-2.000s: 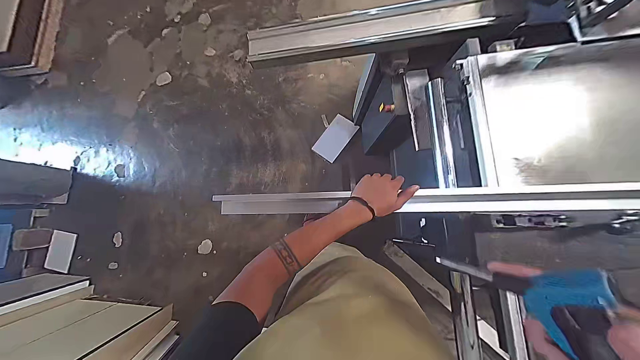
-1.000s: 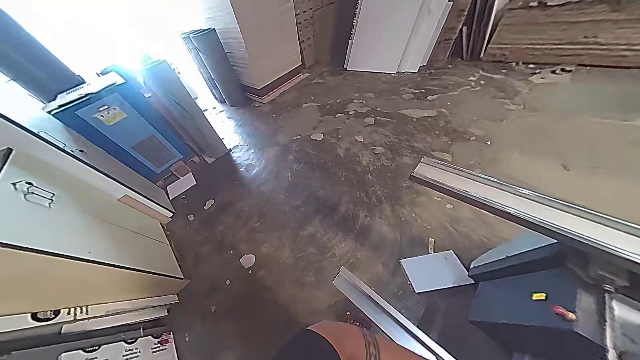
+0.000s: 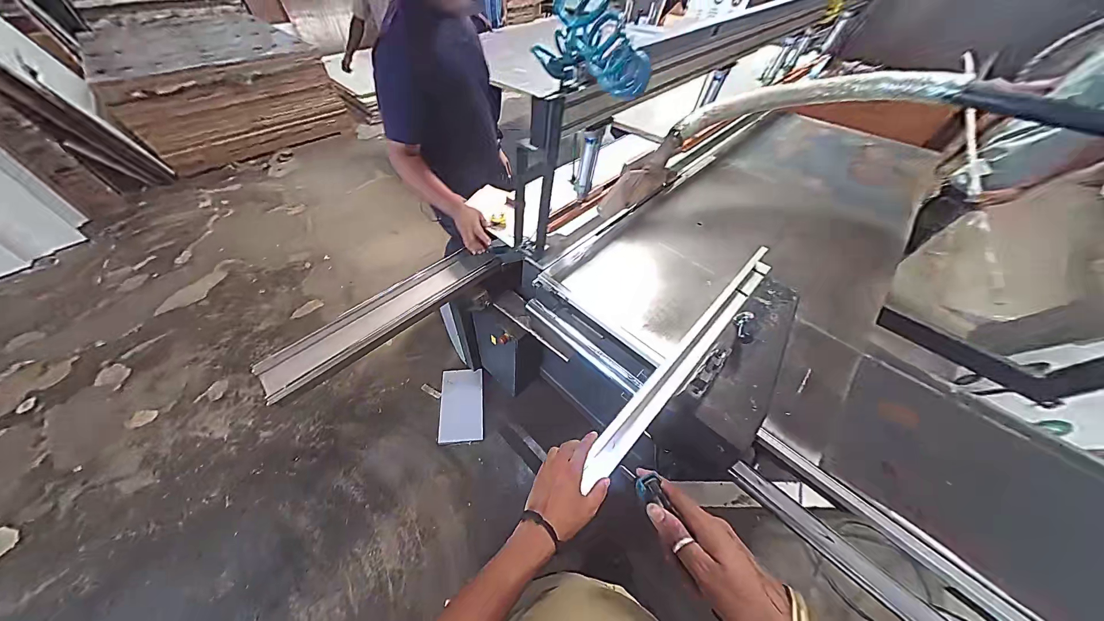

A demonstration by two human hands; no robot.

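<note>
A long pale metal profile (image 3: pixel 677 371) slants away from me, its far part over the dark plate of the machine. My left hand (image 3: pixel 565 487) grips its near end. Just right of that end, my right hand (image 3: pixel 703 543) holds a blue and black tool (image 3: pixel 651 490), seen mostly end-on; its exact kind cannot be told from this angle. The polished metal machine table (image 3: pixel 638 276) lies beyond the profile. A metal rail (image 3: pixel 371 328) juts out to the left from the machine.
A co-worker in dark clothing (image 3: pixel 440 112) stands beyond the rail, one hand by its inner end. A white panel piece (image 3: pixel 461 405) lies on the floor. Stacked boards (image 3: pixel 220 112) stand at the back left. A coiled blue hose (image 3: pixel 595 52) hangs above; a thick hose (image 3: pixel 828 90) arches over the machine.
The view has swung widely, first left, then back to the machine. The profile, which lay crosswise two seconds ago, now points away from me. The tool is now close to its near end.
</note>
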